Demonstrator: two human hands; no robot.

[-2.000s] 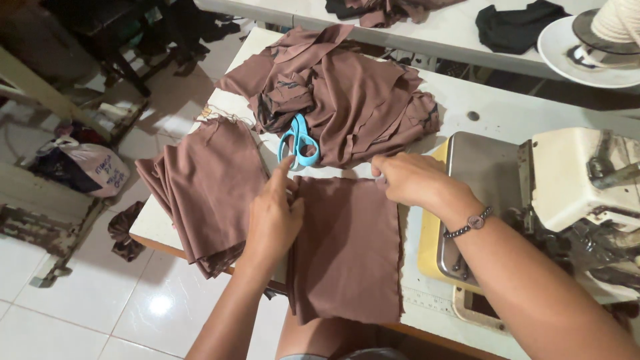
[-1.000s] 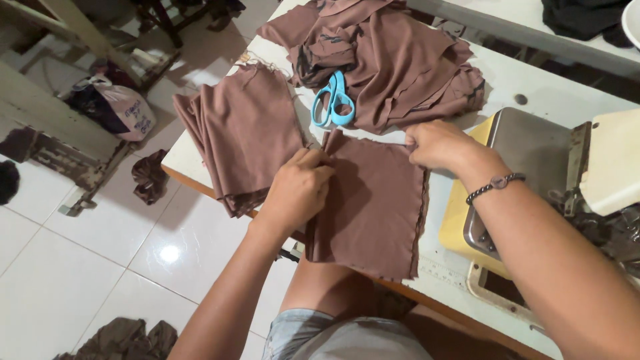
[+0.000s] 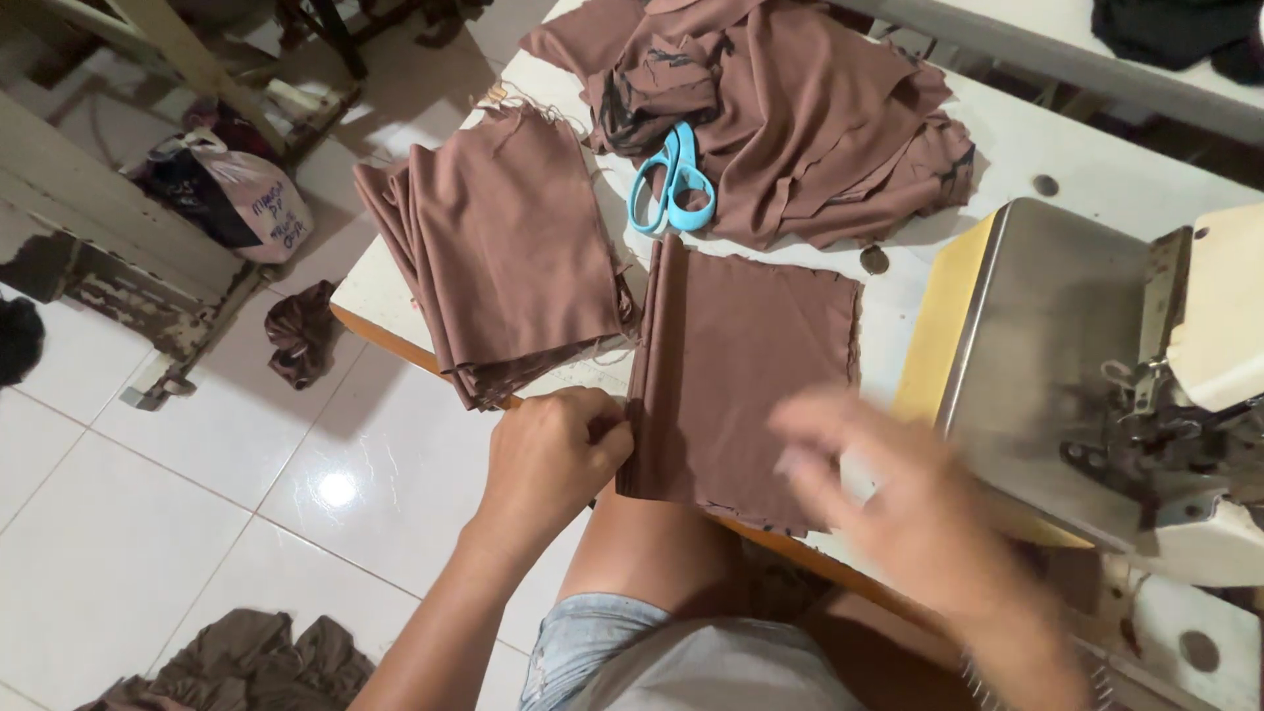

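Note:
A squarish stack of brown fabric [image 3: 746, 375], folded along its left side, lies at the front edge of the white table. My left hand [image 3: 558, 449] pinches its lower left fold between thumb and fingers. Blurred by motion, my right hand [image 3: 859, 464] is over the lower right part of the stack, fingers apart; whether it touches is unclear. Left of the stack is a folded pile of brown fabric pieces [image 3: 513, 237]. Blue-handled scissors [image 3: 673, 188] lie just above, their blades hidden, against a loose heap of brown fabric [image 3: 790, 109].
An overlock sewing machine [image 3: 1220, 306] with a metal plate [image 3: 1062, 365] stands at the right. The table's wooden edge [image 3: 390, 341] runs below the fabric. On the tiled floor are a knotted plastic bag [image 3: 247, 193], a dark scrap [image 3: 299, 336] and a cloth heap [image 3: 247, 667].
My right hand has left the stack's upper right corner and moved down toward its lower right. My left hand has moved down along the folded left side. The view has shifted.

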